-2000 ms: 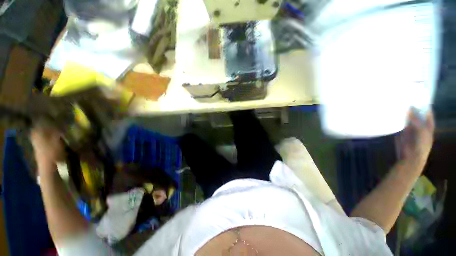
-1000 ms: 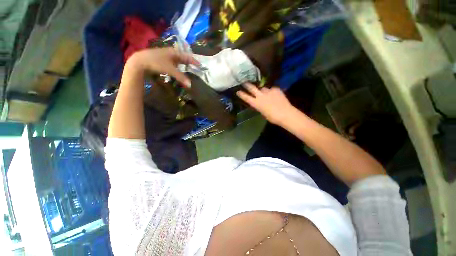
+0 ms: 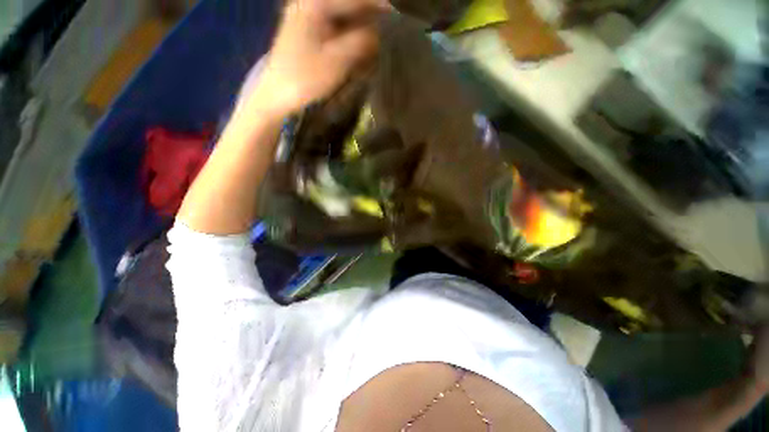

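A dark brown printed fabric piece (image 3: pixel 447 143) with yellow, orange, white and green motifs is spread in front of me and runs from the upper middle to the lower right. My left hand (image 3: pixel 325 55) is at the top, its fingers curled on the fabric's upper left part. My right hand (image 3: pixel 760 359) is at the right edge, blurred and partly cut off, by the fabric's far end. Its fingers cannot be made out.
A blue bin (image 3: pixel 118 160) at the left holds a red cloth (image 3: pixel 174 169). Dark plain cloth (image 3: pixel 143 312) lies below it. The cream table edge (image 3: pixel 582 156) runs diagonally at the right, with a brown-orange piece (image 3: pixel 533 34) and a yellow piece (image 3: pixel 481 14) on top.
The view has turned and blurred. My left hand has moved up and my right hand far to the right. The printed fabric is now spread out, and the white bundle between the hands no longer shows clearly.
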